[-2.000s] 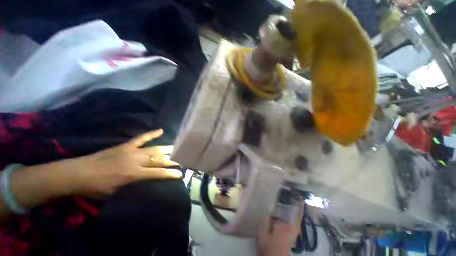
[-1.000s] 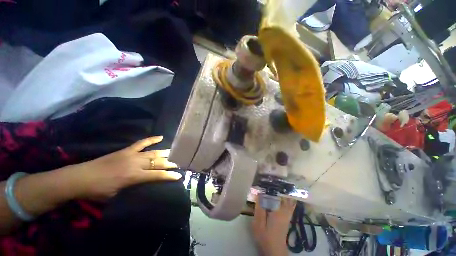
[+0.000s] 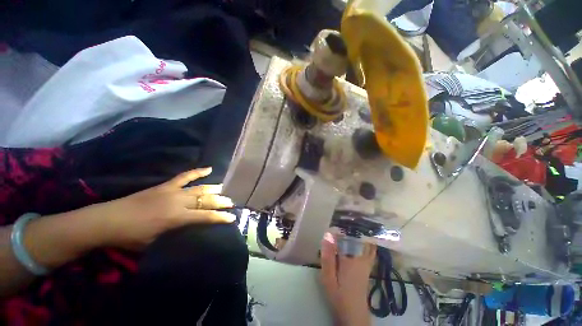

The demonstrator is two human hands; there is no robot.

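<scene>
An off-white sewing machine head (image 3: pixel 255 143) stands in the centre. My left hand (image 3: pixel 163 209) lies flat on black cloth (image 3: pixel 198 270), fingers spread, fingertips at the head's lower left edge. Pink-splattered black cloth (image 3: pixel 38 175) lies around and under that forearm. A white panel with pink marks (image 3: pixel 121 89) lies above the hand. My right hand (image 3: pixel 349 248) comes up from the bottom edge, thumb and fingers on either side of a round metal knob (image 3: pixel 350 246) on the machine. The needle area is mostly hidden by the pale curved guard (image 3: pixel 311 219).
A yellow flap (image 3: pixel 395 89) and a coiled yellow band (image 3: pixel 313 95) are on top of the head. Black-handled scissors (image 3: pixel 387 286) lie right of my right hand. A blue cylindrical item (image 3: pixel 529 298) is at lower right. Striped and red cloth (image 3: pixel 526 167) is heaped beyond the machine.
The view has shifted and is sharper than two seconds ago. My right thumb now shows clearly beside the metal knob. My left hand stays at nearly the same spot on the cloth.
</scene>
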